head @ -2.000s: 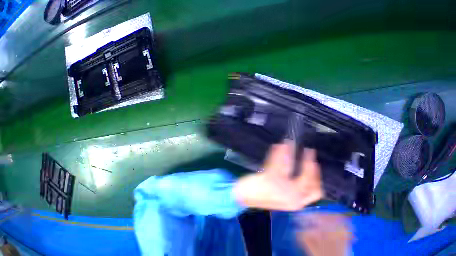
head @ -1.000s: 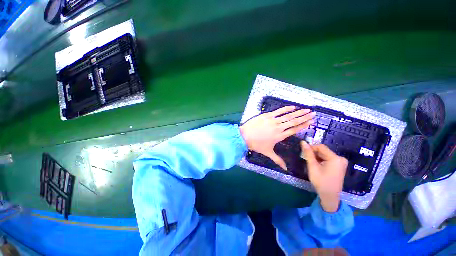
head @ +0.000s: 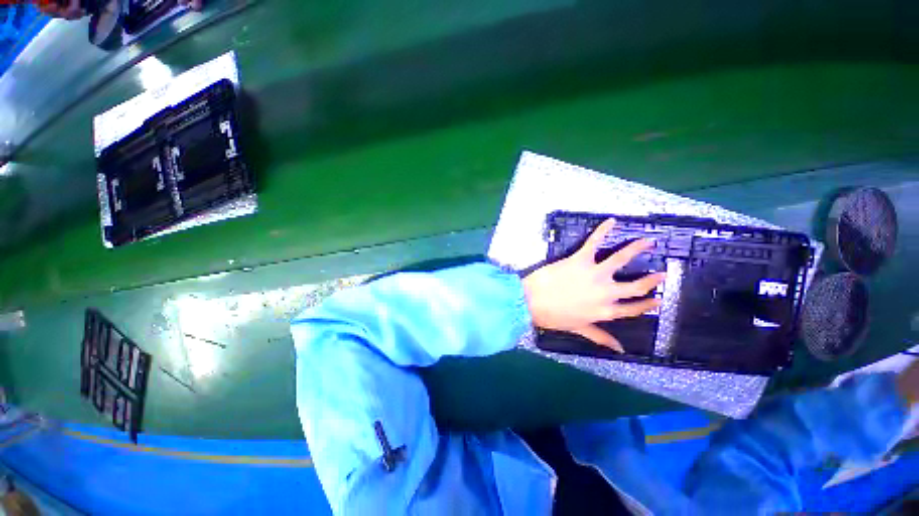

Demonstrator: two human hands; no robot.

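A black plastic housing (head: pixel 736 302) lies inner side up on a whitish textured sheet (head: pixel 564 186) at the bench edge, turned slightly relative to the sheet. My left hand (head: pixel 595 289) lies flat on the housing's left half with fingers spread, pressing on it but gripping nothing. My right hand (head: pixel 910 383) is at the far right edge of the picture, mostly cut off; its sleeve stretches across the lower right. Whether it holds anything is hidden.
Two round dark dishes (head: pixel 865 230) (head: pixel 834 315) stand right of the housing. A white bag or cloth (head: pixel 857 470) is at lower right. A slotted black frame (head: pixel 116 373) lies left. Another housing (head: pixel 176 161) on a sheet is on the green belt. Another person's hands (head: pixel 66 8) show at top left.
My right hand has left the housing and moved to the right edge. The housing has shifted right and turned on its sheet under my left hand. The belt's housing has moved left.
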